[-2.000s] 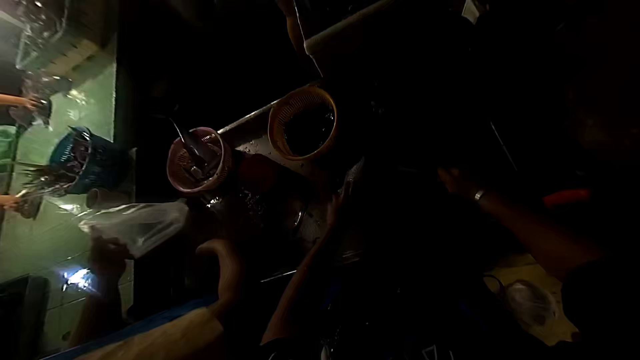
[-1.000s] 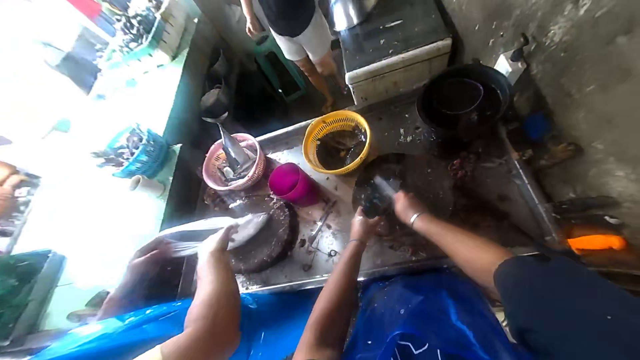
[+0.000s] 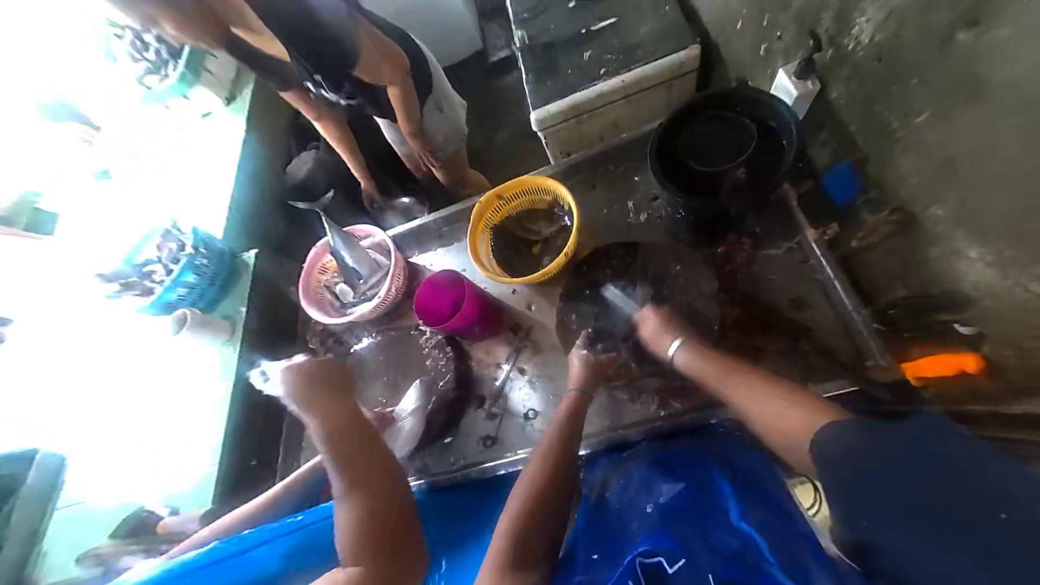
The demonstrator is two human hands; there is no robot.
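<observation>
My right hand [image 3: 660, 331], with a silver band at the wrist, holds a knife [image 3: 621, 299] whose blurred blade lies over a dark round chopping board [image 3: 589, 280]. Beside it at the board's near edge is my left hand [image 3: 591, 361], its fingers curled by something dark; whether it grips that is unclear. A yellow plastic basket [image 3: 481, 244] with dark wet contents stands behind the board. Left of my hands are a magenta plastic container [image 3: 459, 305] and a pink basket [image 3: 313, 305] holding a silvery fish [image 3: 349, 252], its tail sticking up.
At left, a co-worker's hand [image 3: 313, 386] is raised near another round board [image 3: 390, 366] with fish on it. A black basin [image 3: 719, 146] stands at the metal table's back right. Beyond the table are a lidded box [image 3: 617, 106] and a leaning person [image 3: 406, 97]. A blue basket [image 3: 195, 272] sits left.
The dark view has brightened. Since one second ago, the left co-worker's near hand has moved off the long pale item at the board, and the person beyond the table has leaned down, arms lowered.
</observation>
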